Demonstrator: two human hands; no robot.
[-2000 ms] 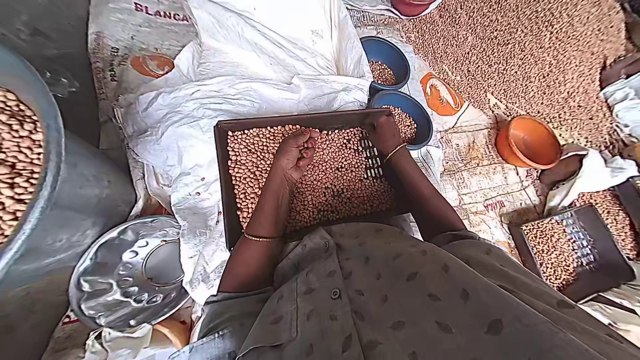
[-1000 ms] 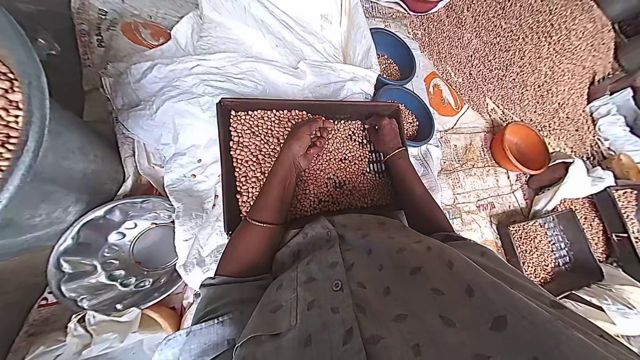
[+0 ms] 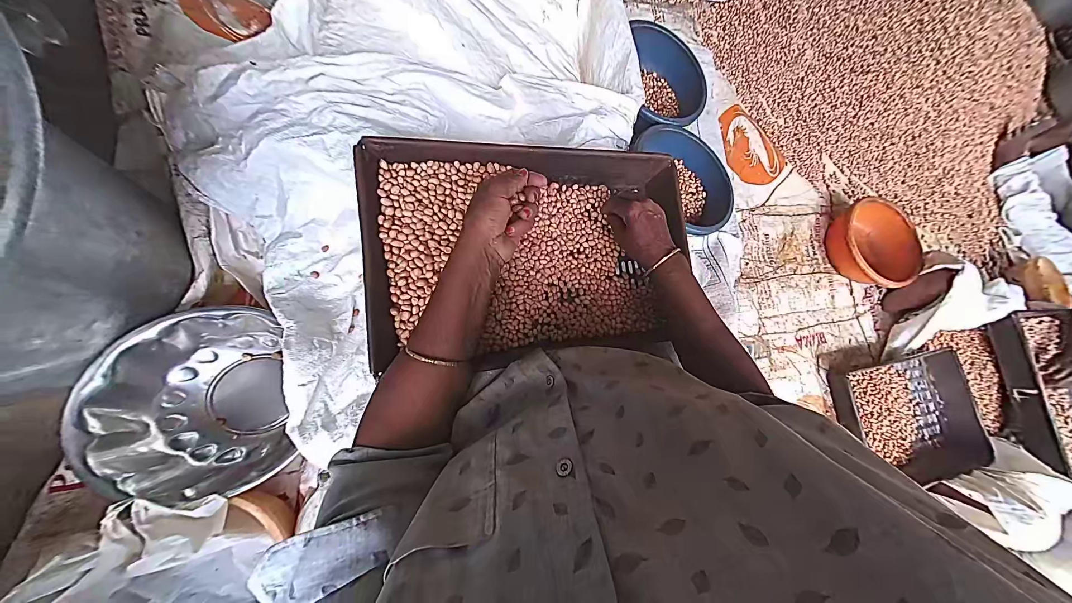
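A dark rectangular tray (image 3: 502, 151) lies in front of my body, spread with shelled peanuts (image 3: 427, 218). Over the peanuts near the middle is my left hand (image 3: 509, 209), its fingers curled with the fingertips drawn toward the thumb; whether anything is inside them cannot be told. My right hand (image 3: 638, 224) is bent down at the tray's right side, fingers at the peanuts and mostly hidden beneath the hand. A slotted patch (image 3: 630, 270) of the tray floor shows just below that hand. Each wrist wears a thin bangle.
Two blue bowls (image 3: 691, 71) holding peanuts stand beyond the tray's right corner. Farther right are an orange bowl (image 3: 873, 243), a large peanut heap (image 3: 888, 100) and another slotted tray (image 3: 955, 419). To the left are a shiny metal dish (image 3: 180, 402) and a big metal vessel (image 3: 92, 260). White sacking (image 3: 402, 92) lies beyond.
Within the tray, my left hand has shifted slightly right over the peanuts. My right hand has come a little nearer to me from the far edge.
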